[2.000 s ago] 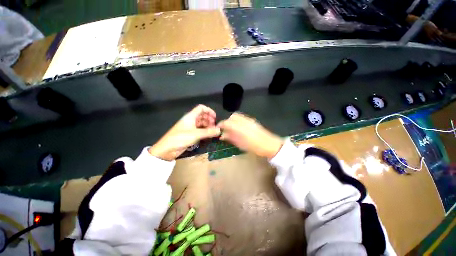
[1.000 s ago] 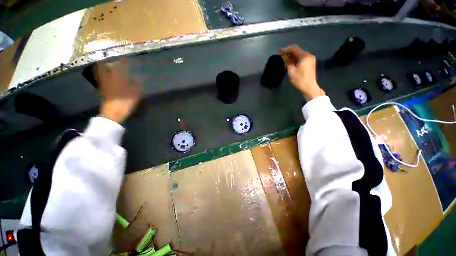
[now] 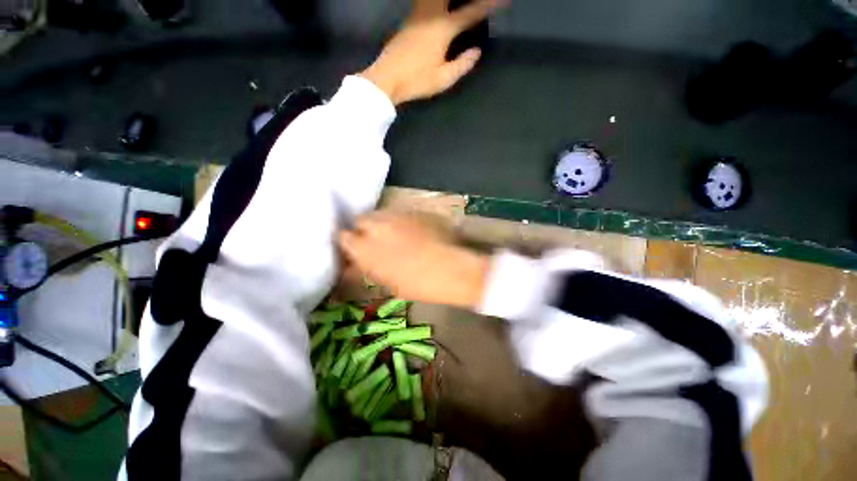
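My left hand (image 3: 428,56) is at the top edge of the view over the belt. Its thumb and fingers are around a black housing (image 3: 469,34), which is partly cut off. My right hand (image 3: 404,258) is blurred, beside my left sleeve and just above the heap of green battery cells (image 3: 376,362); whether it holds anything cannot be told. Thin red leads show among the cells on the cardboard mat (image 3: 489,348). Two round end-cap assemblies, one near the middle (image 3: 579,171) and one farther right (image 3: 723,184), lie pale face up on the belt.
The conveyor belt (image 3: 526,103) crosses the upper view, with dark housings (image 3: 728,85) at right and further round caps (image 3: 138,131) at left. A white box (image 3: 70,207) with a red-lit switch (image 3: 144,222), a pressure gauge (image 3: 25,265) and hoses stands at left.
The view has swung left and down, showing more of the cell heap and white box. My right hand has moved from a housing back towards the cells. My left hand is now at a housing.
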